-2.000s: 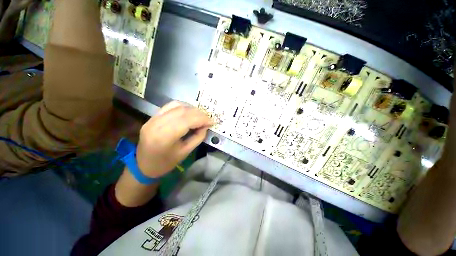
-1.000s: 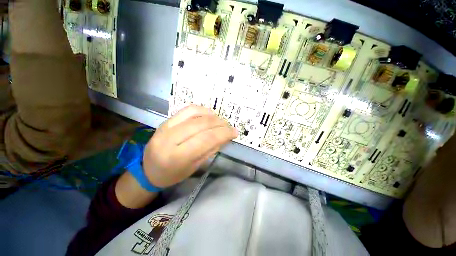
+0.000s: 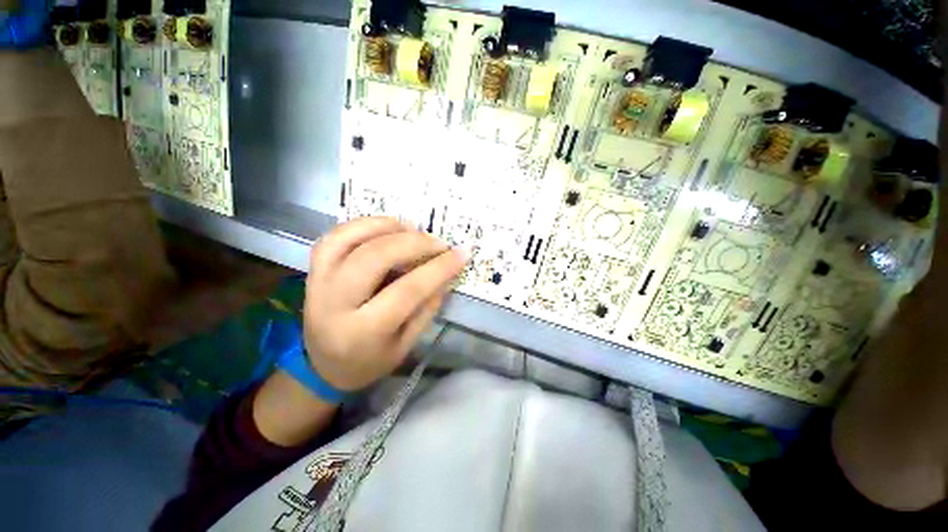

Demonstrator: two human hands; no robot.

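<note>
My left hand (image 3: pixel 374 301), with a blue wrist strap (image 3: pixel 308 372), is over the near edge of a cream circuit board panel (image 3: pixel 608 223). Its fingertips are close together low on the panel's left part; whether they hold a tiny component I cannot tell. The panel has printed outlines, small black parts and, along its far edge, black blocks (image 3: pixel 678 62), copper coils and yellow blocks. Glare whitens its left part. My right forearm (image 3: pixel 894 416) shows at the right edge; the right hand itself is out of the picture.
The grey-white conveyor rail (image 3: pixel 582 338) runs along the panel's near edge. Another board panel (image 3: pixel 192 114) lies at the left, across a grey gap (image 3: pixel 286 114). A neighbour's brown sleeve (image 3: pixel 73 208) is at far left. Silvery loose components (image 3: pixel 915 26) lie on black at top right.
The view has shifted, so the panel sits further left and higher in the picture. My left hand has moved right along the panel's near edge. The neighbour's arm has shifted left.
</note>
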